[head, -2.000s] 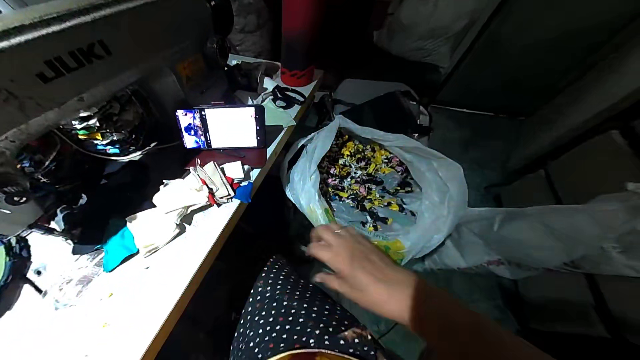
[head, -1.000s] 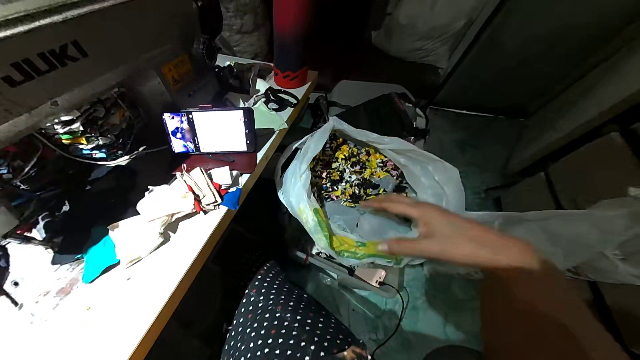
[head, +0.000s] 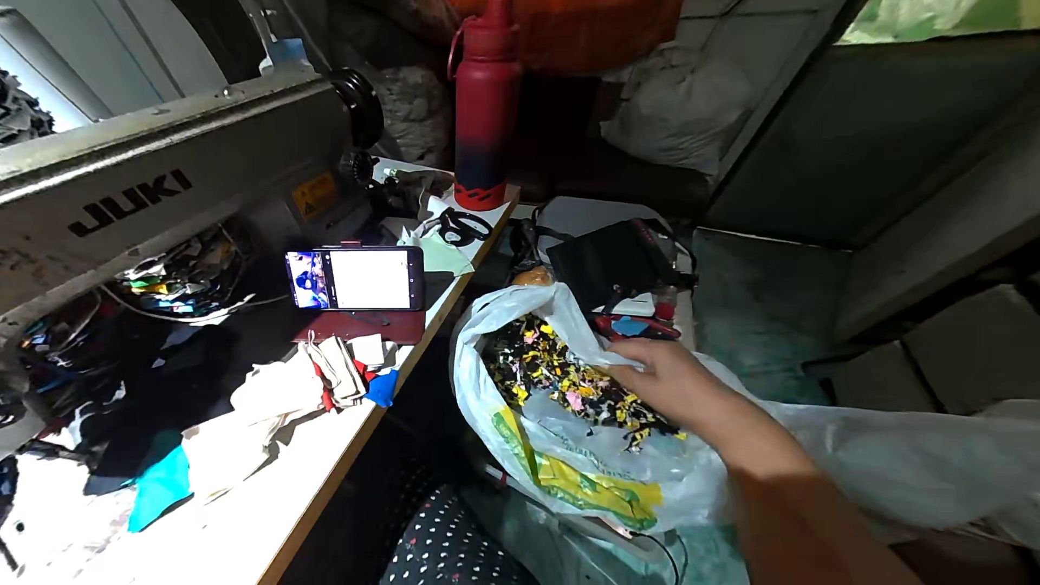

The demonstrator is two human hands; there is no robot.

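Observation:
My right hand (head: 670, 382) has its thumb and fingers closed on the far right rim of a white plastic bag (head: 479, 390) with yellow and green print. Inside the bag lie many small scraps (head: 569, 378) in black, yellow and pink. My left hand is out of the picture. To the left, folded cream cloth pieces (head: 280, 390) lie on the sewing table beside a turquoise piece (head: 160, 487) and a blue one (head: 382, 388). A phone (head: 355, 279) with a lit screen stands on its side behind them.
A Juki sewing machine (head: 154, 195) spans the table's left side. A red bottle (head: 486, 114) and black-handled scissors (head: 465, 227) are at the table's far corner. Beyond the white bag lies a black bag (head: 609, 264). Translucent plastic sheeting (head: 894, 455) extends to the right.
My right hand has gone from above the bag's near side to its far right rim and taken hold there. The view has tilted up.

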